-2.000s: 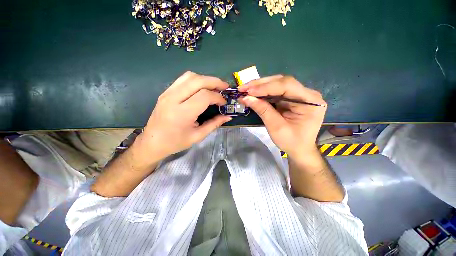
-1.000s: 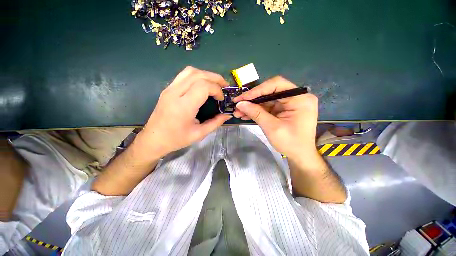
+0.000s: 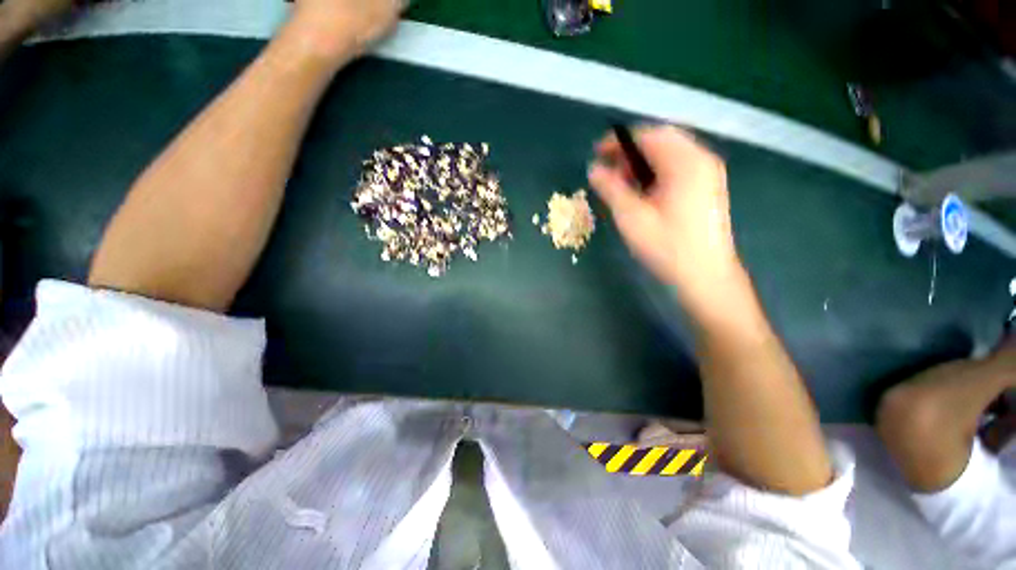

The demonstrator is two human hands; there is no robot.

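Observation:
My right hand (image 3: 674, 195) is raised over the bench right of the piles, blurred, closed around the slim black tweezers (image 3: 633, 156). My left hand (image 3: 343, 20) reaches to the top edge at the upper left and is partly cut off; what its fingers do does not show. The large pile of dark and gold flex-cable components (image 3: 432, 206) lies between my arms. The smaller pile of cream pads (image 3: 570, 220) lies just right of it, near my right hand.
A pale stripe (image 3: 501, 70) crosses the green bench (image 3: 468, 334). Beyond it, a dark housing (image 3: 570, 16) with a yellow edge is cut off at the top. A white-blue spool (image 3: 930, 224) is at right. Other people's arms show at the right (image 3: 947, 418) and upper left.
The view has shifted forward over the bench. My left hand has moved from the housing to the far upper left. My right hand has moved forward with the tweezers. The worked housing no longer shows between my hands.

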